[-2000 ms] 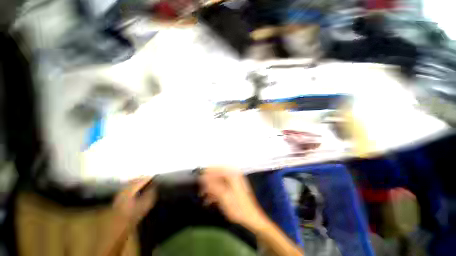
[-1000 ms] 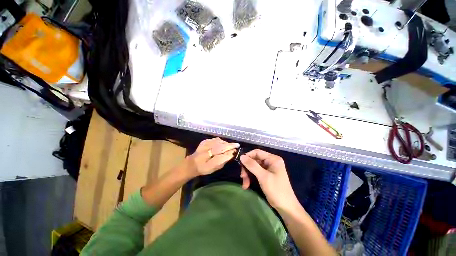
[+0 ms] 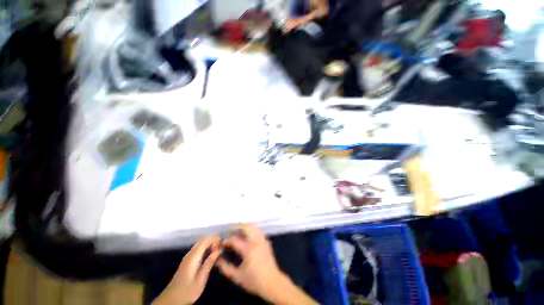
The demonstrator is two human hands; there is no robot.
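Note:
The frame is blurred. My left hand and my right hand are close together, fingers bent, just below the table's front edge. Both pinch a small dark piece between the fingertips, apparently part of a black strap; its exact shape is unclear. A thick black strap bundle hangs around the table's left edge and runs along the bottom towards my hands.
Hardware bags and a blue card lie on the white table at left. The sewing machine, with a black band, stands behind red-handled scissors. A blue crate is below. Another person's arm shows at the back.
The view has swung up and to the right since one second ago, showing more of the workshop behind. My hands remain close together, with the fingers now more curled.

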